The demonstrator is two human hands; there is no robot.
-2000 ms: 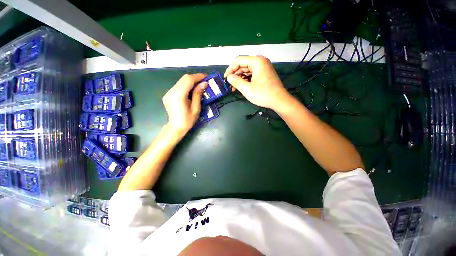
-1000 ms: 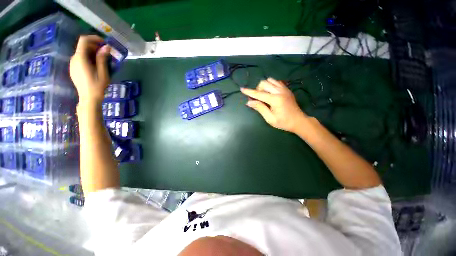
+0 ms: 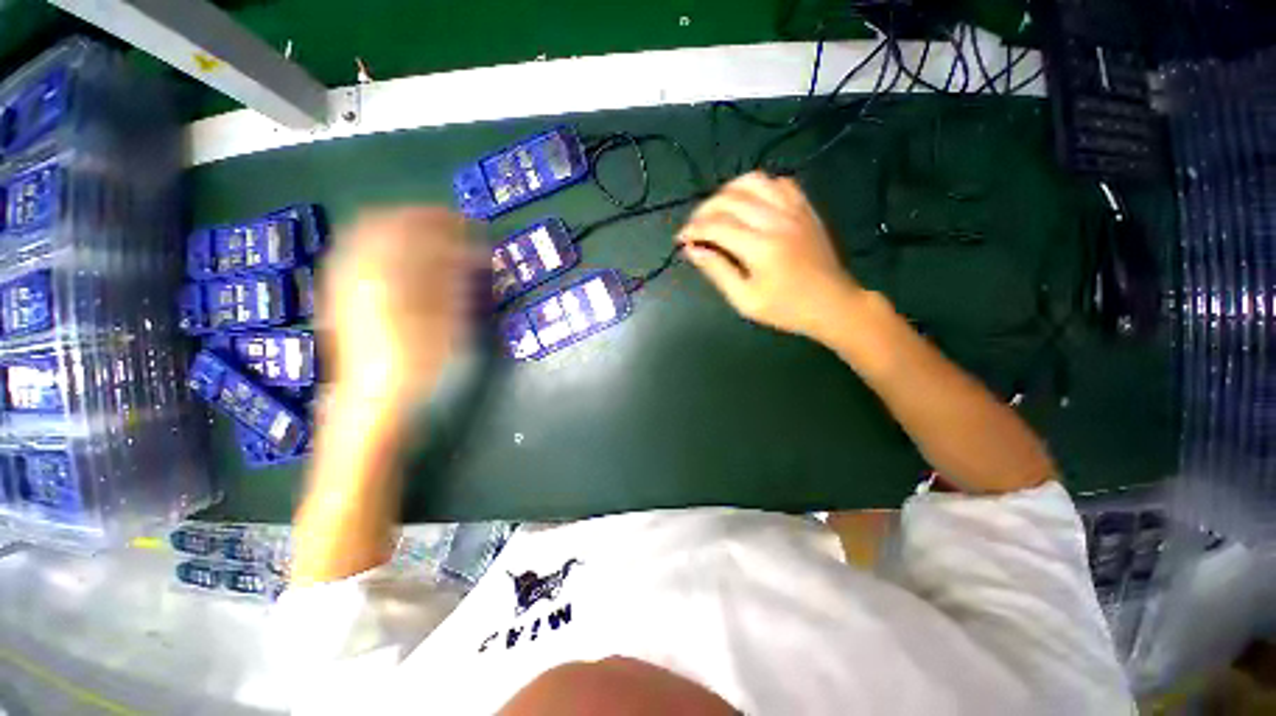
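Observation:
Three blue handheld devices lie mid-bench with black cables at their right ends: an upper one (image 3: 521, 172), a middle one (image 3: 532, 262) and a lower one (image 3: 570, 313). My left hand (image 3: 399, 301) is strongly blurred, just left of the middle and lower devices; whether it holds anything cannot be seen. My right hand (image 3: 770, 255) is right of the devices, its thumb and fingertips pinched on the thin black cable (image 3: 655, 273) that runs to the lower device. More blue devices (image 3: 248, 301) lie in a group at the bench's left, some overlapping.
Tall stacks of clear trays stand at the left (image 3: 105, 336), holding blue units, and at the right (image 3: 1231, 308). Tangled black cables (image 3: 896, 70) cross the white rail (image 3: 672, 73). A keyboard (image 3: 1106, 112) and a dark mouse (image 3: 1119, 287) are at the right. Trays show below the bench edge.
Three cabled devices now lie mid-bench, against two a second ago. My left hand has come right and down from the upper left, where it held a blue device. My right hand stays near the cables.

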